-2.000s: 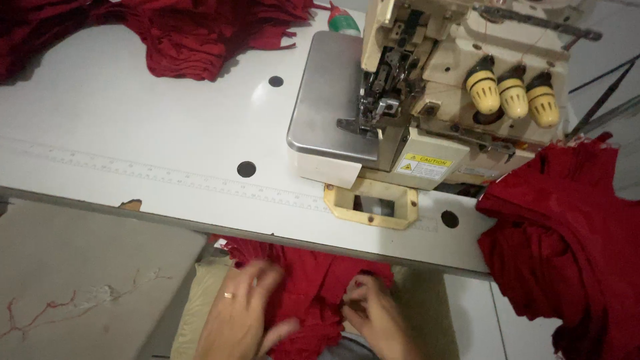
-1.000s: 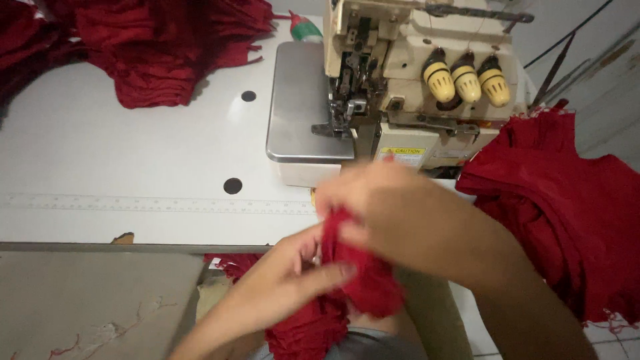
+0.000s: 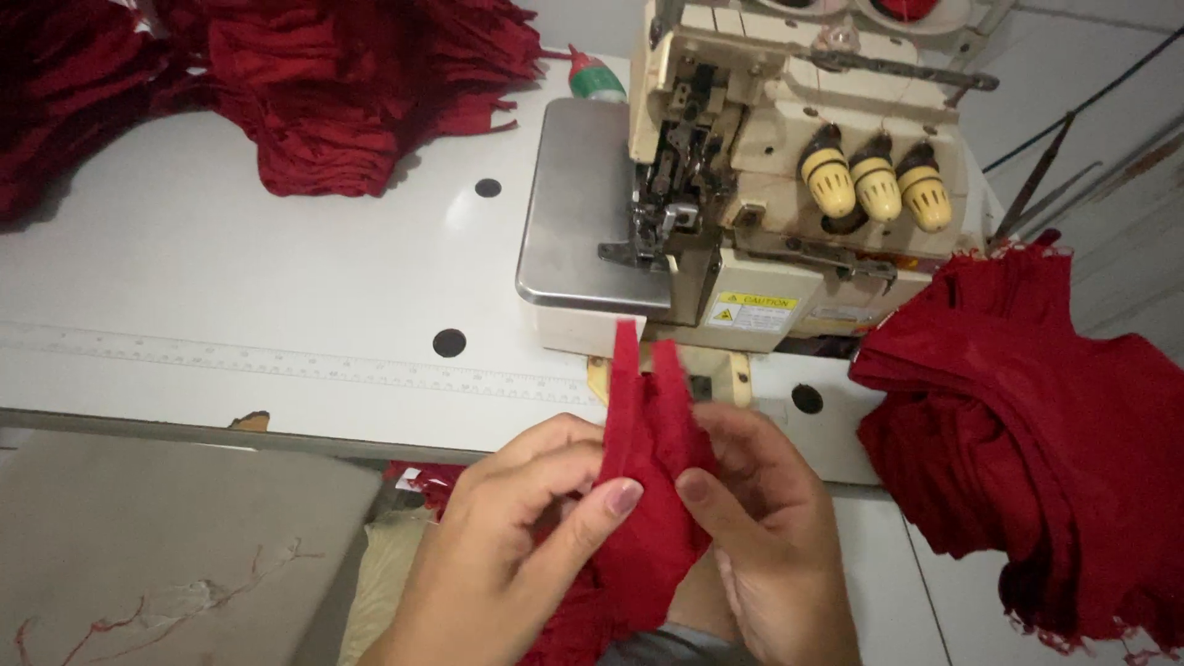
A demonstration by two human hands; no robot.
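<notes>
My left hand (image 3: 527,527) and my right hand (image 3: 768,527) pinch a red fabric piece (image 3: 652,527) between thumbs and fingers, one on each side. Two narrow strips of the piece point up, side by side, in front of the table edge and the overlock sewing machine (image 3: 758,185). The machine's presser foot (image 3: 652,245) and metal plate (image 3: 587,213) lie above and beyond my hands, not touched by them. More red fabric lies on my lap below, partly hidden by my hands.
Stacked red fabric pieces (image 3: 314,92) cover the table's back left. Another red stack (image 3: 1036,425) hangs at the right edge. A green and red bottle (image 3: 594,79) stands behind the plate. A grey panel (image 3: 166,546) with loose threads is at lower left.
Two seconds ago both hands were low over the fabric on my lap. One second ago they were blurred and crossing; now they hold one piece upright, apart from each other.
</notes>
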